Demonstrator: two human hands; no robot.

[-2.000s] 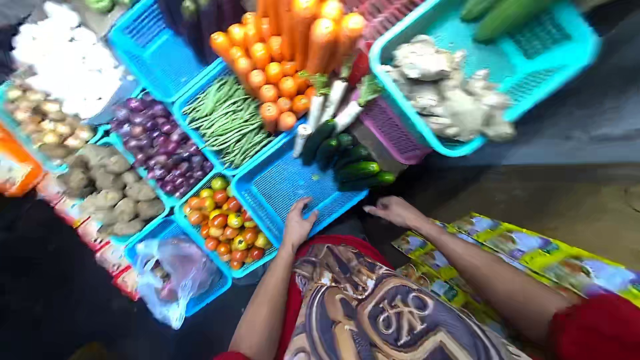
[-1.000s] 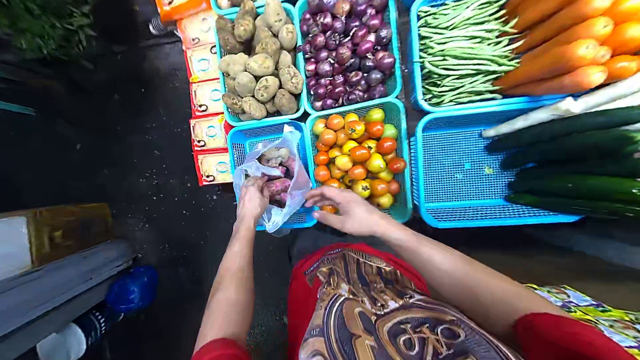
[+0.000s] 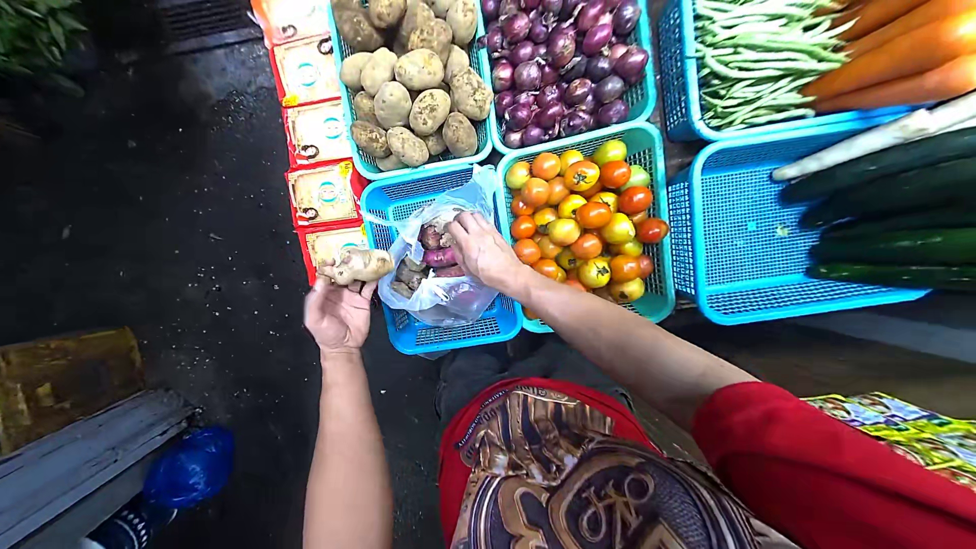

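My left hand (image 3: 339,313) holds a knobbly piece of ginger root (image 3: 357,265) by its underside, just left of a small blue plastic basket (image 3: 482,332). Inside that basket lies an opened, thin plastic bag (image 3: 451,301) with purple-red and brownish root vegetables (image 3: 439,258) in it. My right hand (image 3: 482,248) reaches into the bag from the right, its fingertips on a pale, lumpy piece that looks like ginger; whether they grip it is hidden. Tomatoes (image 3: 593,214) in red, orange and yellow-green fill the basket directly to the right.
Baskets of potatoes (image 3: 418,69) and red onions (image 3: 560,46) stand beyond. Green beans (image 3: 751,61), carrots (image 3: 900,61) and a blue basket (image 3: 751,229) with cucumbers (image 3: 907,206) are at right. Red packets (image 3: 319,131) line the left side. A blue plastic bag (image 3: 189,467) lies lower left.
My left hand has moved from the plastic bag out to the left and now holds ginger. My right hand has moved from the bag's right edge into its opening.
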